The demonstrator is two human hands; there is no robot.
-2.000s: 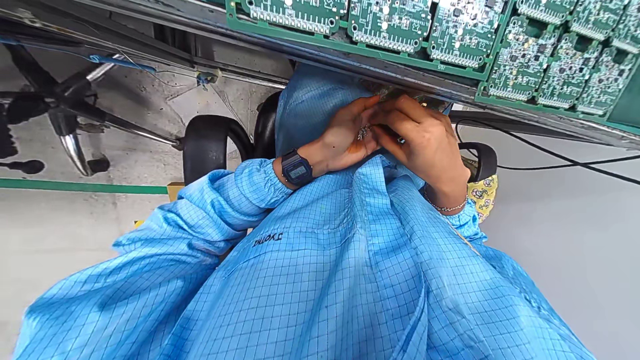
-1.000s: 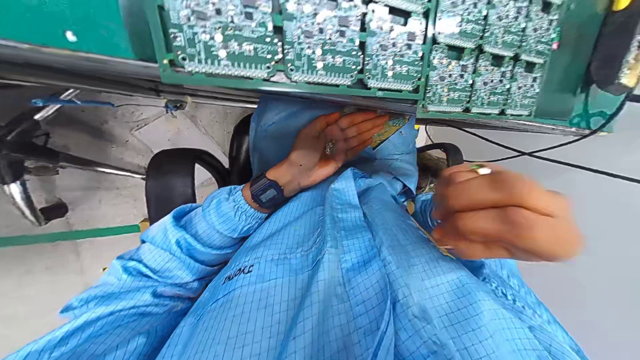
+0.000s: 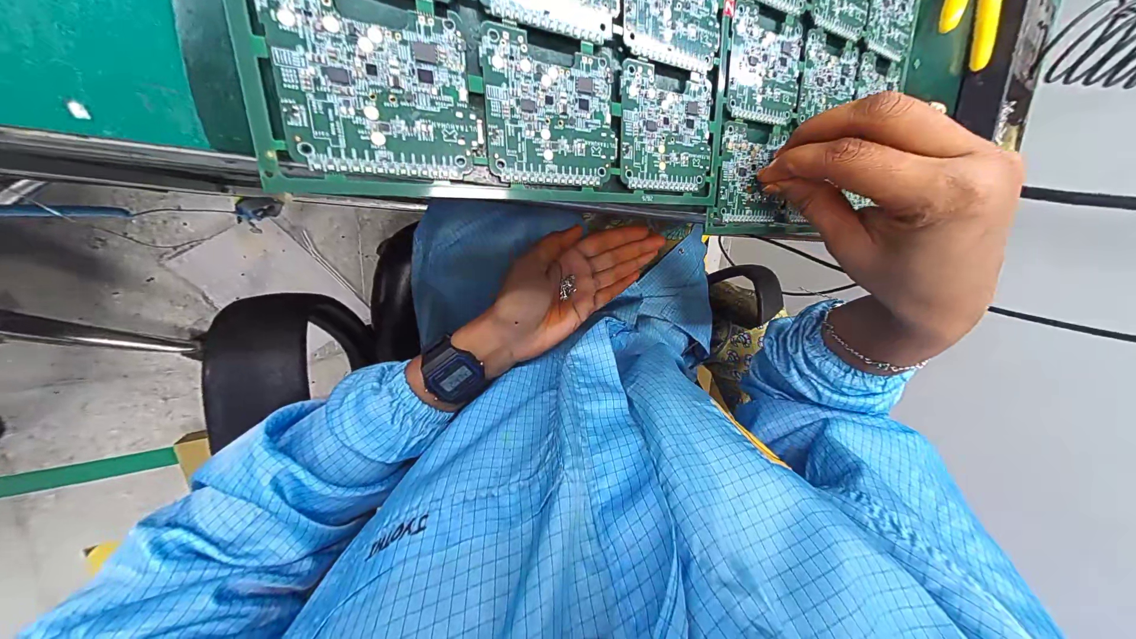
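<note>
My left hand (image 3: 568, 284) lies palm up below the table edge, fingers extended, with a small cluster of shiny metal parts (image 3: 567, 287) resting in the palm. Over the right part of a panel of green printed circuit boards (image 3: 488, 191) is my right hand (image 3: 896, 195), its thumb and fingertips pinched together at a small board (image 3: 745, 177). Whatever may be between those fingertips is too small to make out. Several larger boards (image 3: 373, 98) in the panel, fitted with chips and rows of edge pads, extend to the left.
The panel overhangs the front edge of the workbench (image 3: 133, 164), which has a green mat (image 3: 89, 71). Yellow tool handles (image 3: 985, 35) lie at the back right. A black chair armrest (image 3: 257, 355) stands at the left, and black cables (image 3: 1065, 324) run at the right.
Two seconds ago both hands were together in front of the lap. My right hand has since moved away and come over the boards, while my left palm has opened out. The view has shifted.
</note>
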